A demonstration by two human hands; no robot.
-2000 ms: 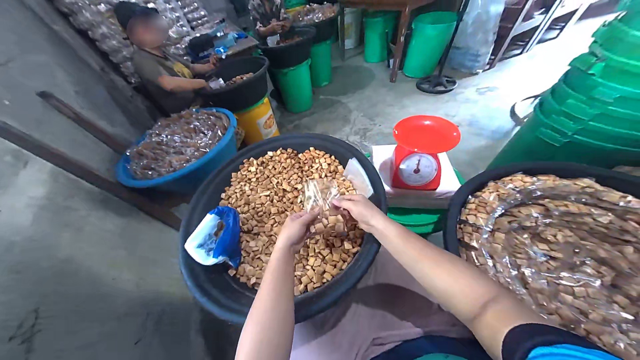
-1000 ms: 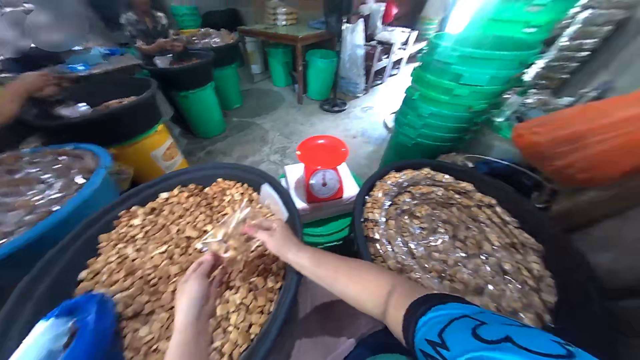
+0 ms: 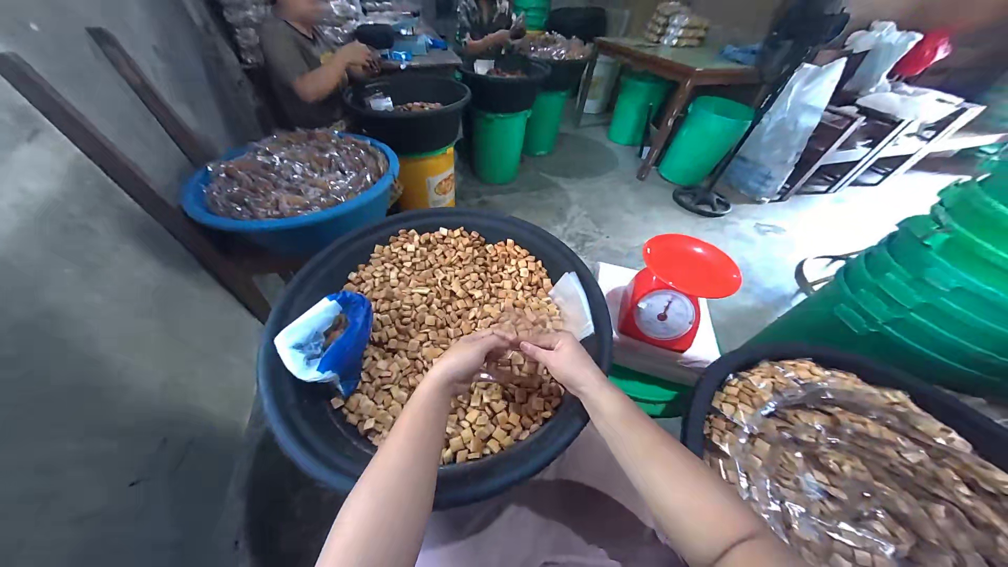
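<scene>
A wide black tub [image 3: 283, 425] holds a heap of small square brown snack pieces [image 3: 441, 276]. Over the heap, my left hand [image 3: 476, 356] and my right hand [image 3: 561, 358] meet at their fingertips, both pinching a clear plastic bag [image 3: 508, 366]; how much it contains is hard to tell. A blue and white plastic bag [image 3: 346, 339] lies at the tub's left inside edge. Flat clear bags [image 3: 572, 305] rest against the right inside wall. Just right of the tub stands a red dial scale [image 3: 663, 315] with a round red pan [image 3: 693, 265].
Another black tub [image 3: 709, 394] with filled clear bags is at the right, below stacked green tubs [image 3: 906, 276]. A blue basin [image 3: 315, 224] of packed bags stands at the left. Two people work beyond, by black basins [image 3: 433, 134]. A wooden table [image 3: 669, 67] stands behind.
The view has swung left since one second ago. My hands stay over the heap with the clear bag and are now closer together.
</scene>
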